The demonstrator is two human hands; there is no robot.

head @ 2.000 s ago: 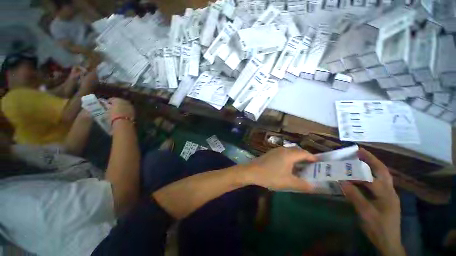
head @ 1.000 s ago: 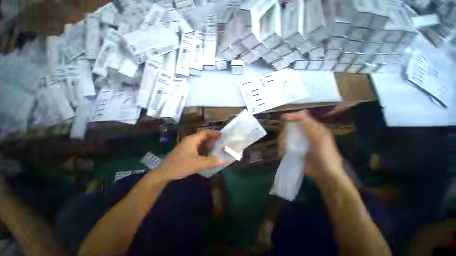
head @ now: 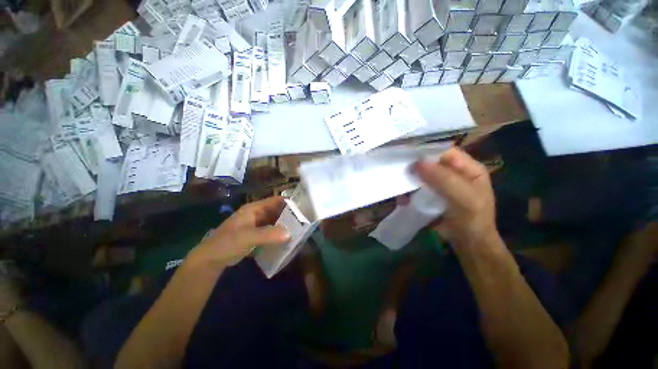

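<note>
My left hand (head: 242,234) holds a white folding carton (head: 287,241) over my lap, its upper end open with a flap standing out. My right hand (head: 458,191) holds a long folded white leaflet (head: 364,180), blurred, whose left end is at the carton's open end; whether it is inside cannot be told. A whitish limp piece (head: 410,218) hangs below the leaflet, also in my right hand; its exact kind is unclear. A printed leaflet (head: 376,121) lies on the white board (head: 285,131) behind my hands.
Loose cartons (head: 209,137) are heaped at the left of the bench. Stacked cartons (head: 490,43) stand at the back. More printed leaflets (head: 604,79) lie on white board at right. Another person's arm (head: 624,281) shows at lower right, another arm (head: 36,335) at lower left.
My left hand has moved slightly left and down and now holds the carton with its open end up. My right hand has brought a long folded leaflet leftward to it.
</note>
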